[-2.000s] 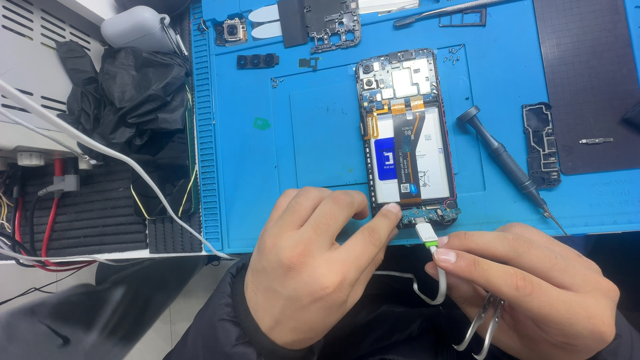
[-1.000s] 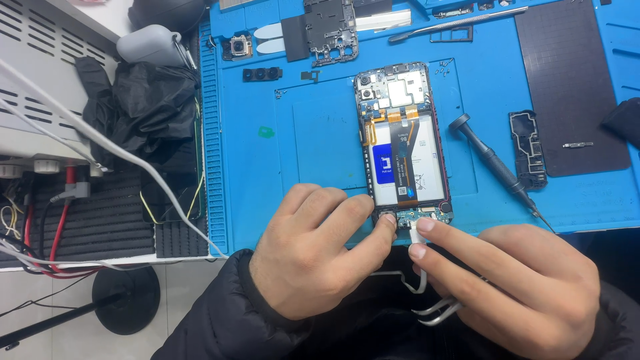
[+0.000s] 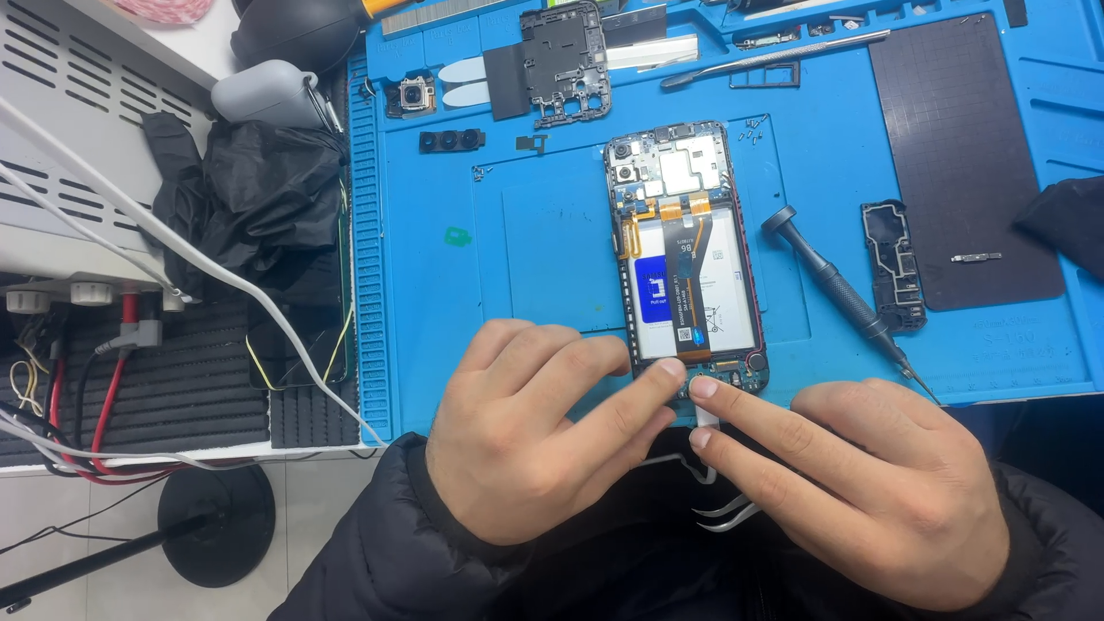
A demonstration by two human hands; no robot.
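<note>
An opened smartphone (image 3: 724, 259) lies face down on a blue silicone repair mat, its battery (image 3: 729, 310), flex cables and boards exposed. The fingers of my left hand (image 3: 543, 423) press the phone's lower left corner. My right hand (image 3: 845, 474) has a fingertip on the bottom edge of the phone, beside the left one, and another at the white cable plug (image 3: 706, 417) at that edge. Curved metal tweezers (image 3: 729, 514) stick out from under my right hand, their handle hidden. From the plug a white cable (image 3: 681, 461) hangs below the mat's edge.
Right of the phone lie a screwdriver (image 3: 832, 285), a black plastic speaker module (image 3: 894, 263) and a dark magnetic pad (image 3: 957, 172). Small screws (image 3: 753, 131), a camera lens cover (image 3: 452, 141), a black inner cover (image 3: 565, 60) and a metal pry tool (image 3: 776, 60) lie above. Cables (image 3: 216, 267) cross the left.
My right fingers have shifted from pinching the white plug below the phone to resting on the phone's bottom edge and the plug. My left hand stays at the lower left corner.
</note>
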